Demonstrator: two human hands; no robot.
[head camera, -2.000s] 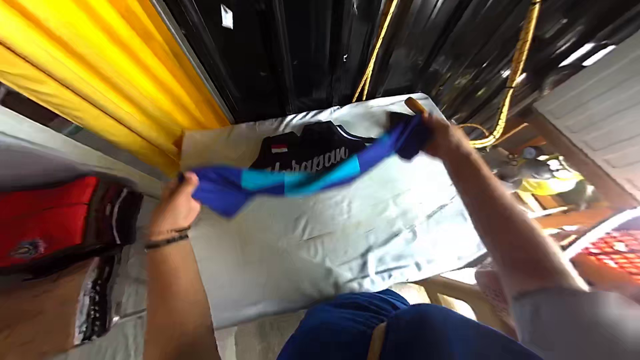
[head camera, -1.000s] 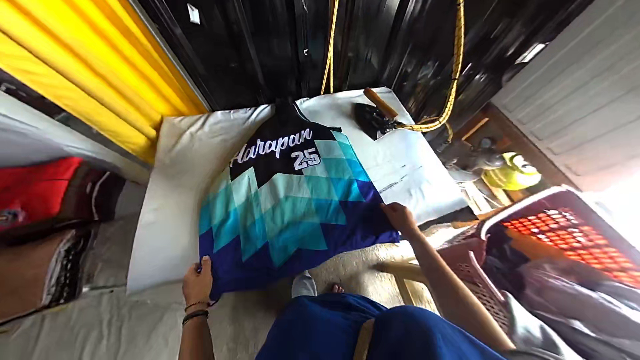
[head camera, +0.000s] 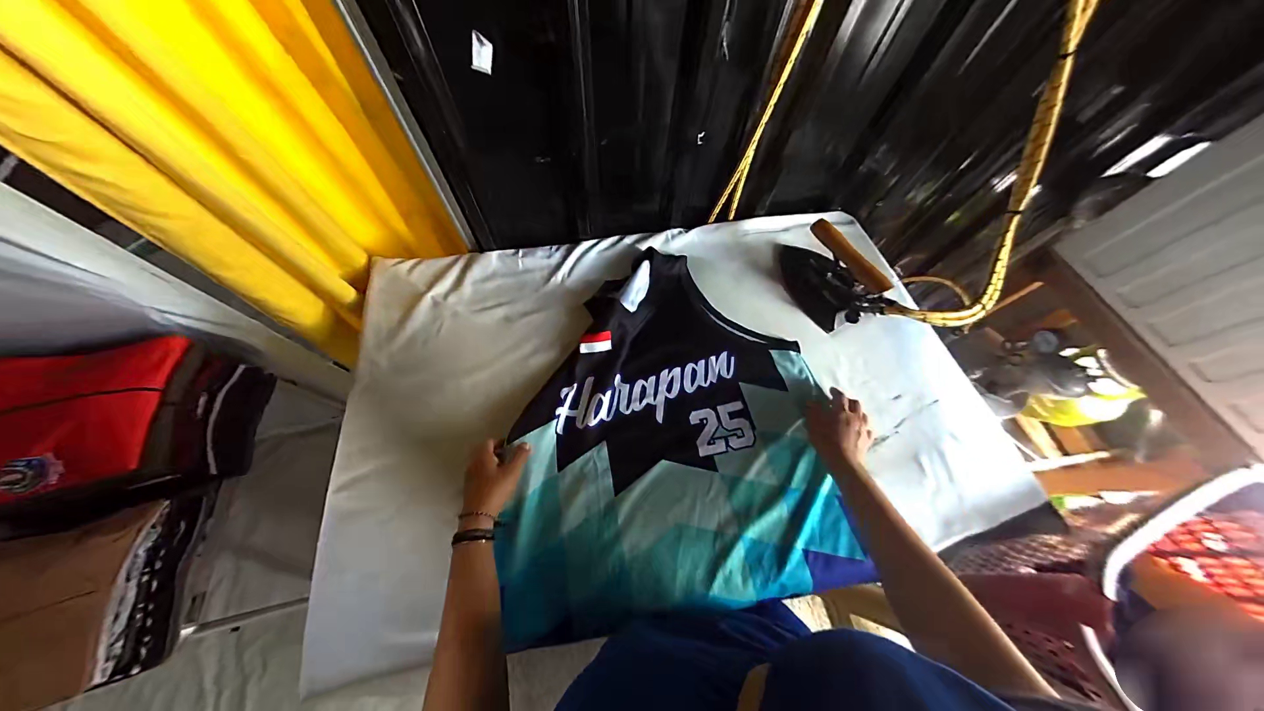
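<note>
A sleeveless sports jersey (head camera: 652, 494), black at the top and teal to purple below, lies front up on a cloth-covered ironing table (head camera: 415, 346). It bears lettering and a number. My left hand (head camera: 492, 479) pinches its left edge near the armhole. My right hand (head camera: 839, 427) rests at the opposite side edge, fingers bent; whether it grips the fabric cannot be told. The jersey's lower hem hangs toward my lap. Beyond my right hand, a steam iron (head camera: 825, 281) with a wooden handle sits on the cloth, its yellow cord running up to the right.
Folded garments (head camera: 89, 415), red, black and brown, lie in stacks at the left. A yellow curtain (head camera: 247, 128) hangs behind them. A black corrugated wall (head camera: 612, 118) backs the table. Plastic baskets (head camera: 1047, 612) and a yellow-green item (head camera: 1086, 400) are at the right.
The jersey, held up as a blurred strip two seconds ago, now lies spread on the table. Since one second ago my hands have moved from its bottom hem up to its sides, and it extends nearer my lap.
</note>
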